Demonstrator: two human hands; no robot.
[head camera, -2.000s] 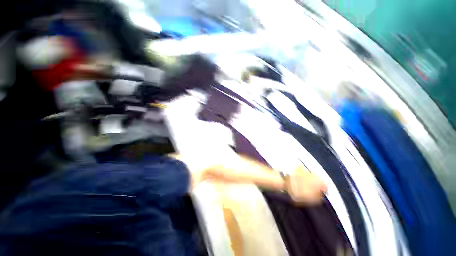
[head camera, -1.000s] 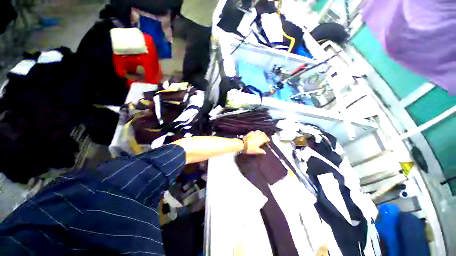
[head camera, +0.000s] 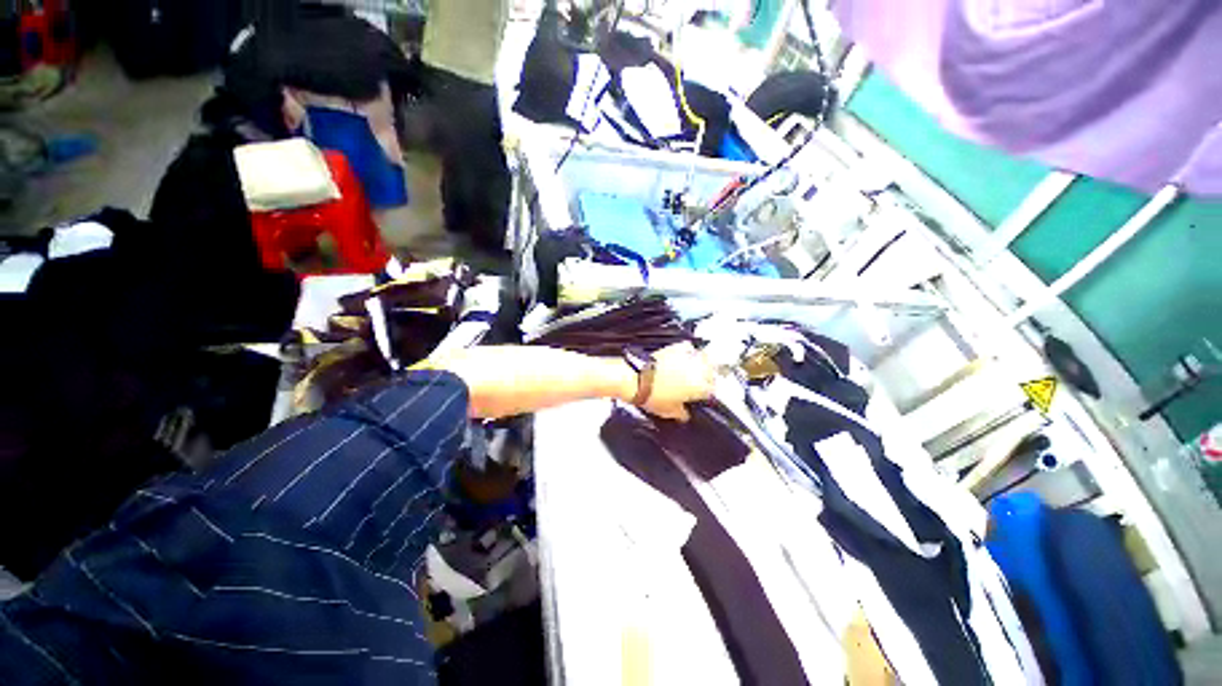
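Note:
My left hand, with a dark band at the wrist, reaches across the white-covered table. It is at the upper end of a short dark brown cut piece. The fingers are washed out and bent downward, so their hold on the piece cannot be told. A long dark brown panel runs from beside that piece to the bottom edge. A stack of dark brown cut pieces lies just beyond my forearm. My right hand is not in view.
Black cut panels lie across the table, right of the brown ones. A scrap heap is left of my forearm. Blue fabric rolls are at lower right. A red stool and a person's dark-clothed legs are at upper left.
The view has steadied and shifted slightly. My left hand stays at the brown pieces' upper end; the short brown piece now shows a separate lower edge, angled beside the long panel.

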